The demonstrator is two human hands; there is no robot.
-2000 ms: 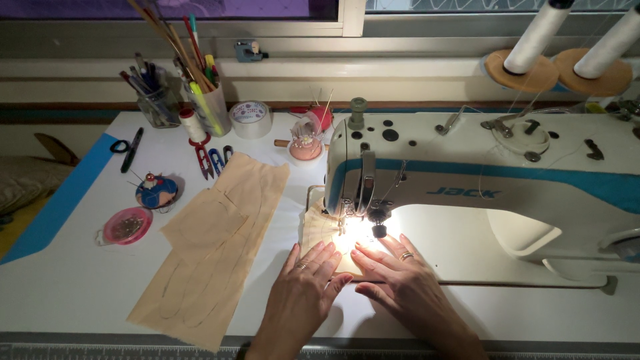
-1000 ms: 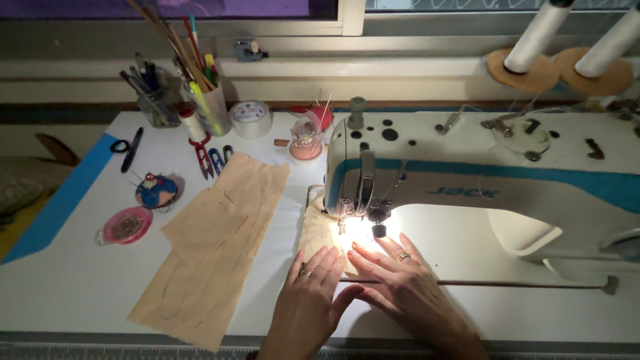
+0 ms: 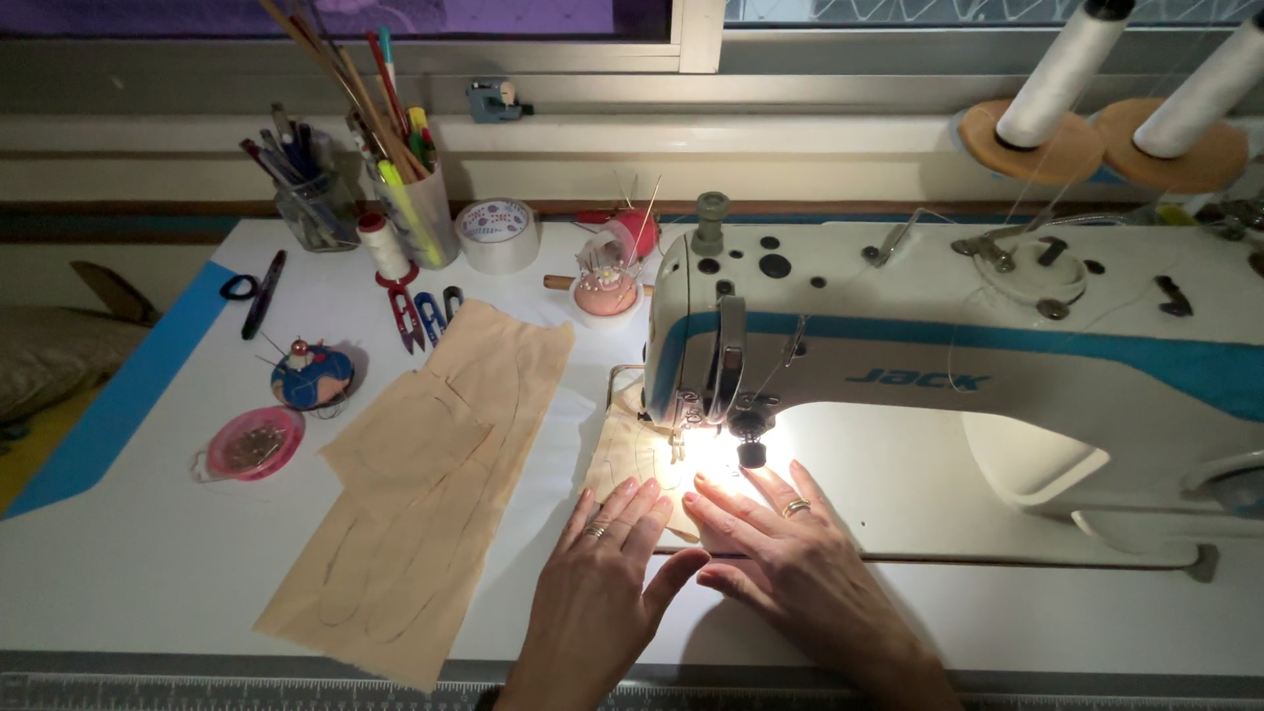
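A Jack industrial sewing machine (image 3: pixel 869 380) stands on the white table, its lamp lighting the needle area. Under the presser foot (image 3: pixel 677 446) lies a small beige fabric piece (image 3: pixel 624 449) with drawn lines. My left hand (image 3: pixel 602 583) rests on its near edge, fingers flat and slightly spread. My right hand (image 3: pixel 790 553) lies flat just right of the needle, fingertips in the glare at the fabric's right side; what lies under them is hard to make out. Larger beige fabric pieces (image 3: pixel 425 513) with pencilled outlines lie to the left.
Left on the table are a pink pin dish (image 3: pixel 255 444), a blue pincushion (image 3: pixel 312 375), thread snips (image 3: pixel 406 318) and a black pen (image 3: pixel 264 296). Behind stand pen holders (image 3: pixel 316 212), a tape roll (image 3: pixel 497 237) and a pink pincushion (image 3: pixel 605 294). Thread cones (image 3: pixel 1062 79) rise at back right. A ruler (image 3: pixel 247 691) runs along the front edge.
The small fabric under the presser foot has shifted and turned slightly, showing more of itself left of the needle. My left hand's thumb has spread toward my right hand; my right hand has barely moved.
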